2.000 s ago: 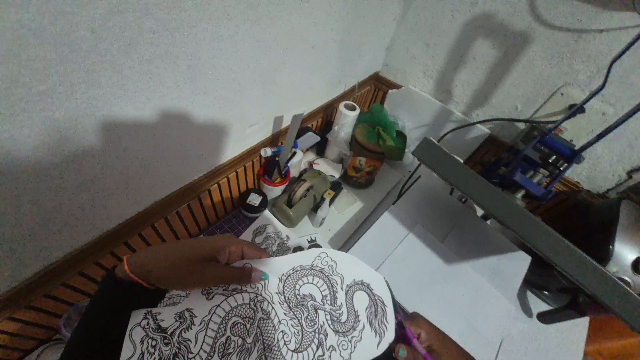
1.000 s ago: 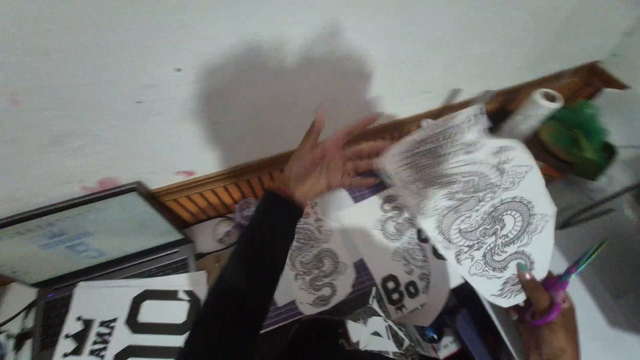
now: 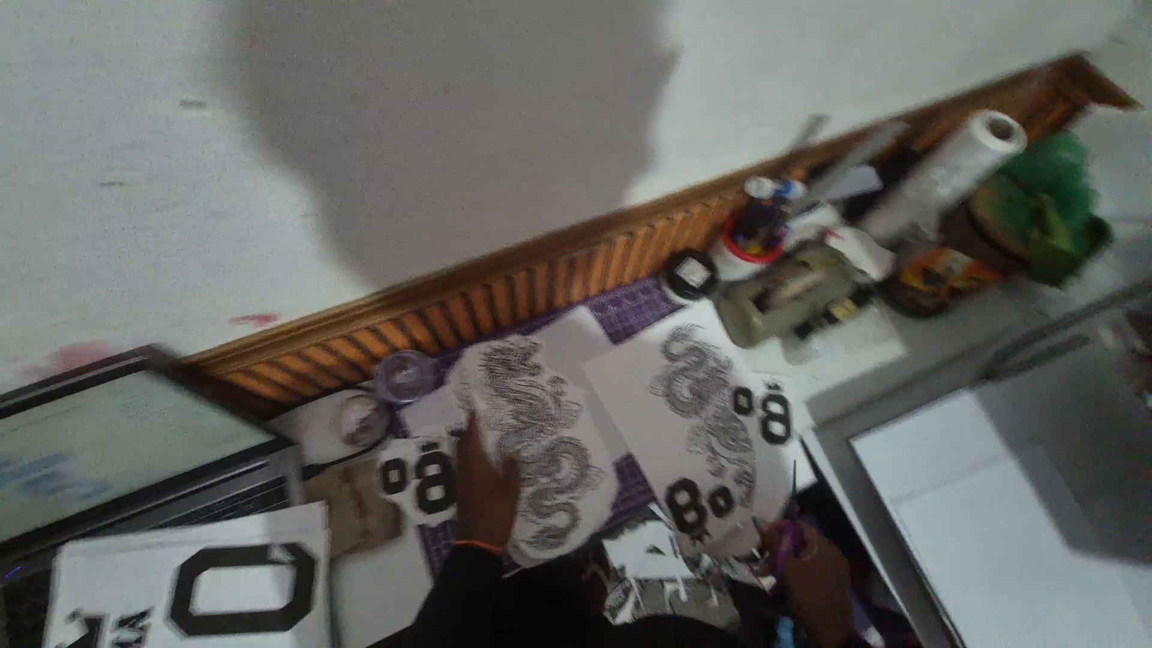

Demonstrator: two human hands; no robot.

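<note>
My left hand (image 3: 488, 486) rests on the left edge of a paper cutout with a dragon print (image 3: 549, 450), which lies on a purple cutting mat (image 3: 630, 310). My right hand (image 3: 805, 576) holds purple-handled scissors (image 3: 790, 540) near the lower right edge of a second dragon sheet (image 3: 630, 396). Small papers with black numerals lie at that sheet's right side and lower edge. Another numeral cutout (image 3: 418, 477) is just left of my left hand. Whether the fingers of my left hand grip the paper is blurred.
A laptop (image 3: 135, 450) and large printed sheets (image 3: 189, 576) are at left. Along the wall trim stand a pen cup (image 3: 751, 247), a black-lidded jar (image 3: 691, 274), a tape dispenser (image 3: 783, 297) and a white roll (image 3: 945, 175). Paper scraps (image 3: 648, 549) lie below the mat.
The dragon cutout, in my hands two seconds ago and by my right hand one second ago, is now down on the mat. My left hand has come down onto it. The view has swung left.
</note>
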